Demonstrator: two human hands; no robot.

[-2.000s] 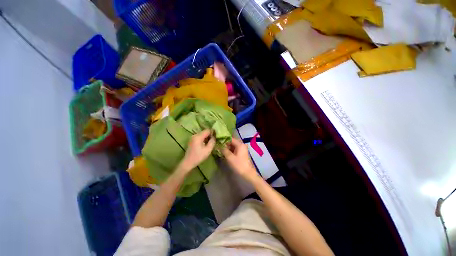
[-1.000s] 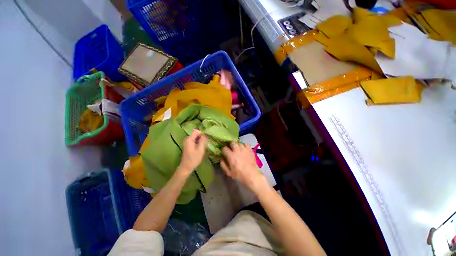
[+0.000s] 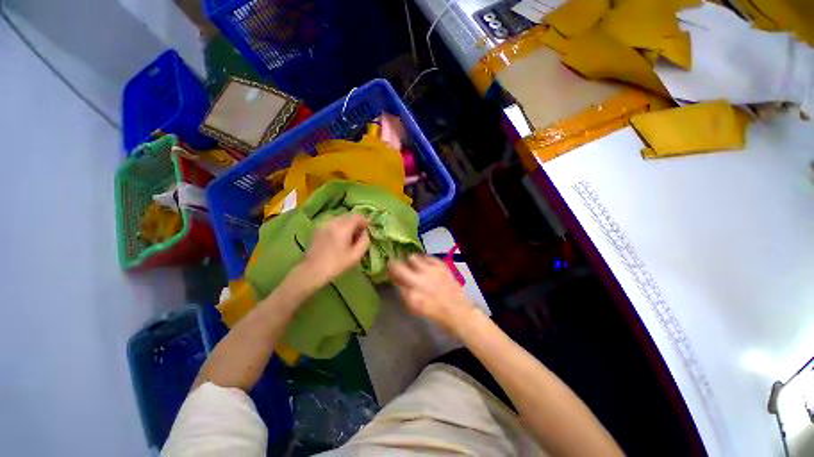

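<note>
A bunched green garment (image 3: 317, 308) with thin dark lines lies over the near part of a blue plastic crate (image 3: 336, 109), on top of mustard cloth (image 3: 353, 168). My left hand (image 3: 336, 245) is on the garment's bunched upper part, its fingertips pinched together on the cloth. My right hand (image 3: 430, 287) is at the right edge of the bunched part, fingers bent. Its fingertips are blurred against the cloth, so whether they grip it cannot be told.
A white table (image 3: 714, 241) with a printed ruler edge is at the right, bearing mustard pieces (image 3: 692, 130) and taped cardboard (image 3: 558, 94). A green basket (image 3: 143, 192), a framed board (image 3: 250, 114) and more blue crates stand at the left by the wall.
My left hand has shifted slightly up and left over the garment. My right hand has moved slightly, staying at the bunched cloth's edge. The whole view has shifted a little.
</note>
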